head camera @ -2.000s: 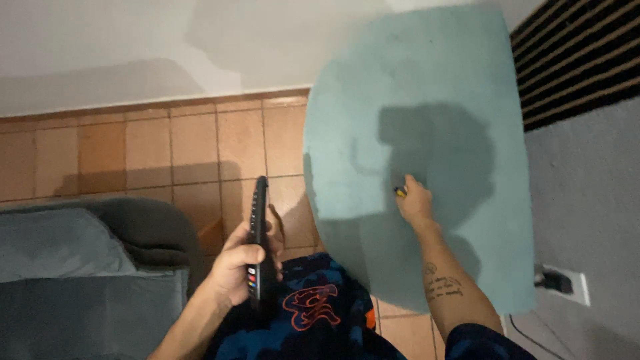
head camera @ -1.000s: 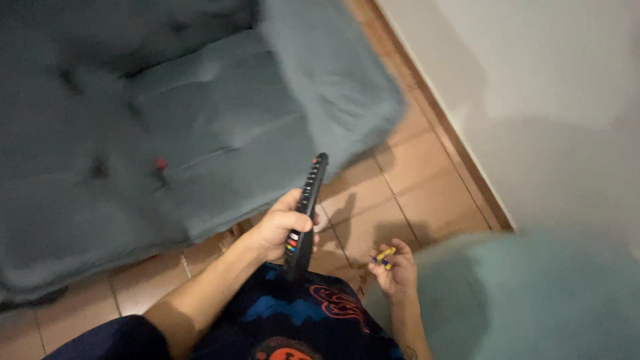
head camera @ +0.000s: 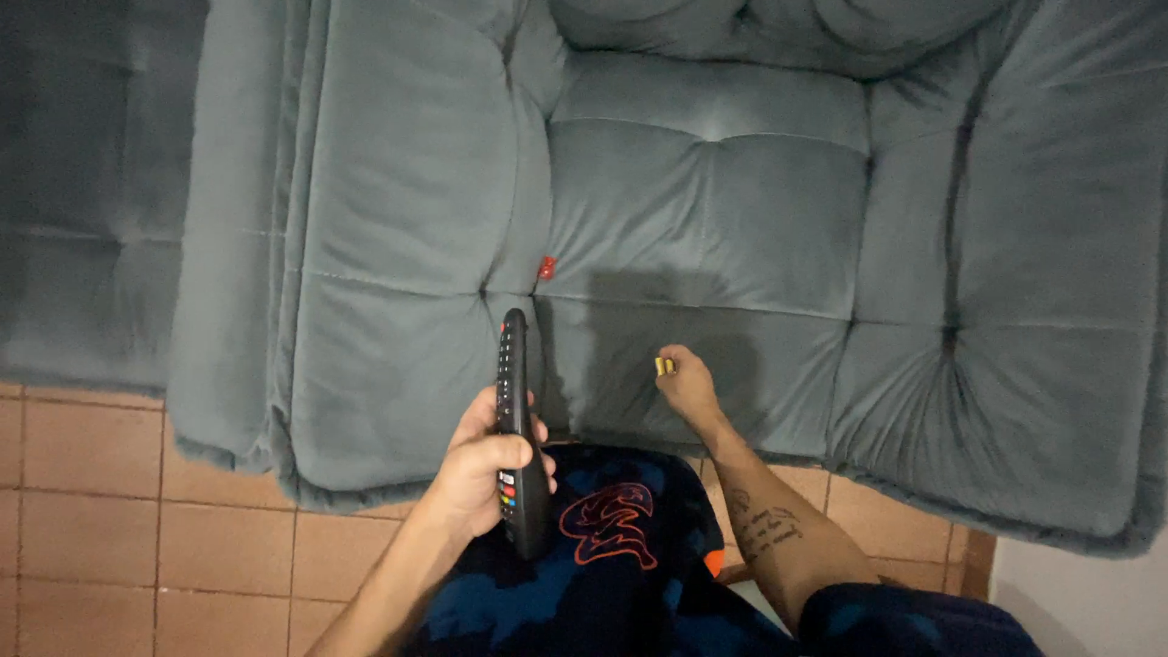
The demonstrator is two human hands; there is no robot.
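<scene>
A black remote control (head camera: 516, 365) stands nearly upright in my left hand (head camera: 479, 465), its button side turned left and the thumb across its edge. My right hand (head camera: 689, 383) is closed around small yellow-ended batteries (head camera: 665, 366), whose ends show at the fingers. That hand is over the front part of the sofa's seat cushion (head camera: 712, 219), to the right of the remote. Whether it touches the fabric I cannot tell. A small red piece (head camera: 547, 267) lies on the seat by the left seam, beyond the remote's top end.
The grey-green padded sofa has a wide left armrest (head camera: 392, 228) and a right armrest (head camera: 1068, 274). More dark grey upholstery (head camera: 73, 201) is at the far left. Terracotta floor tiles (head camera: 219, 547) run along the sofa's front, and a pale wall (head camera: 1077, 602) stands at the lower right.
The view has swung from the light green surface to the sofa. Two seconds ago my right hand was at that surface; now it is over the seat with the batteries. My left hand keeps the remote.
</scene>
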